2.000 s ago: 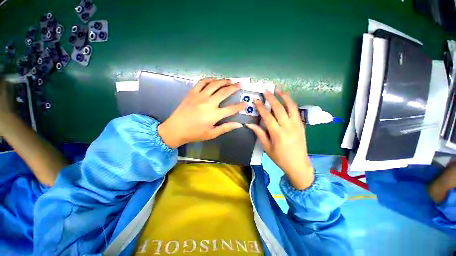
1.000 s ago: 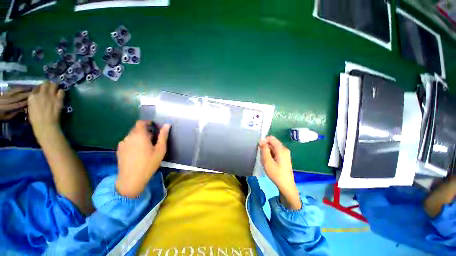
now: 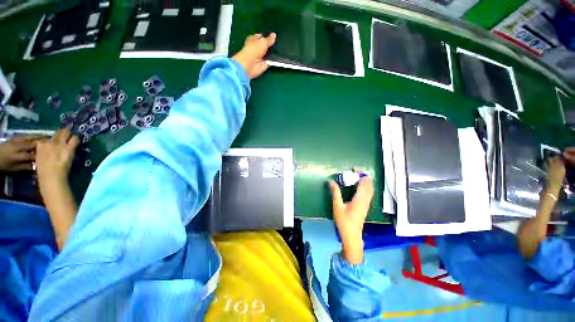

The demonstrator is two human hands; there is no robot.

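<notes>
A dark panel with film reflections (image 3: pixel 253 195) lies on a white sheet before me, its left part hidden by my left sleeve. Pale reflections blur its top right corner. My left hand (image 3: pixel 253 53) is stretched to the far side and grips the left edge of another dark panel (image 3: pixel 321 47) over a white sheet. My right hand (image 3: pixel 353 204) is palm up in view, thumb and fingers spread around the small white glue bottle (image 3: pixel 350 178), which lies on the green table. Whether the fingertips touch it is unclear.
Loose lens pieces (image 3: pixel 101 107) lie at left, partly near my sleeve. A panel stack (image 3: pixel 435 166) stands at right. Panels with pale pads (image 3: pixel 173 28) and plain dark panels (image 3: pixel 413 53) line the far side. Another person's hands (image 3: pixel 57 151) work at left, another hand at right (image 3: pixel 555 173).
My left hand has left the near panel and reached far forward to another panel. My right hand has moved from the near panel's edge to the glue bottle. The view has shifted.
</notes>
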